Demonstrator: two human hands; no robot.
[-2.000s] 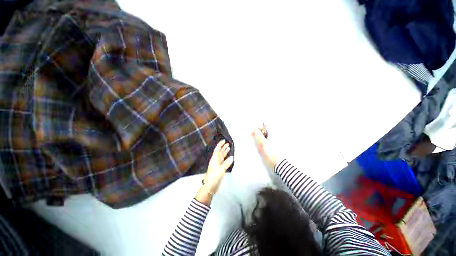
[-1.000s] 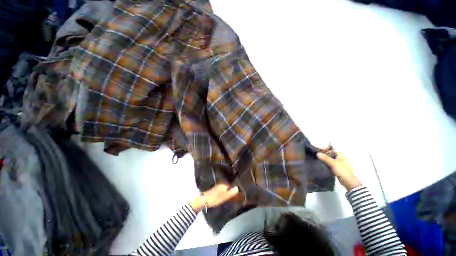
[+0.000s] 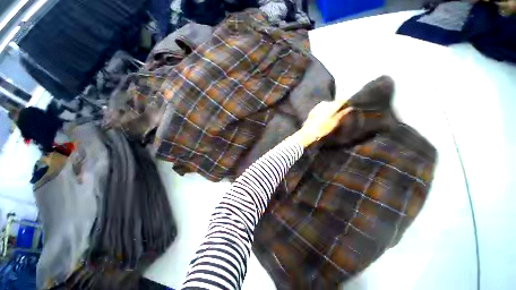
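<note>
A brown-orange plaid garment piece (image 3: 362, 198) lies on the white table in front of me, its upper end lifted and folded over. My left hand (image 3: 323, 122) reaches across from the bottom and holds the piece near that upper end; the fingertips are blurred. My right hand is not in view. Just beyond and to the left, more plaid pieces (image 3: 226, 96) with grey reverse lie in a loose heap, partly against the held piece.
A thick layered stack of grey pieces (image 3: 127, 198) stands at the left. Navy garments (image 3: 447, 31) lie at the upper right of the white table (image 3: 486, 141). A blue crate (image 3: 348, 7) is beyond the far edge. Dark cloth (image 3: 85, 39) is piled at the upper left.
The view has turned left. The near plaid piece has come away from the heap and spread to the right. My right hand has left the picture; my left hand is farther forward.
</note>
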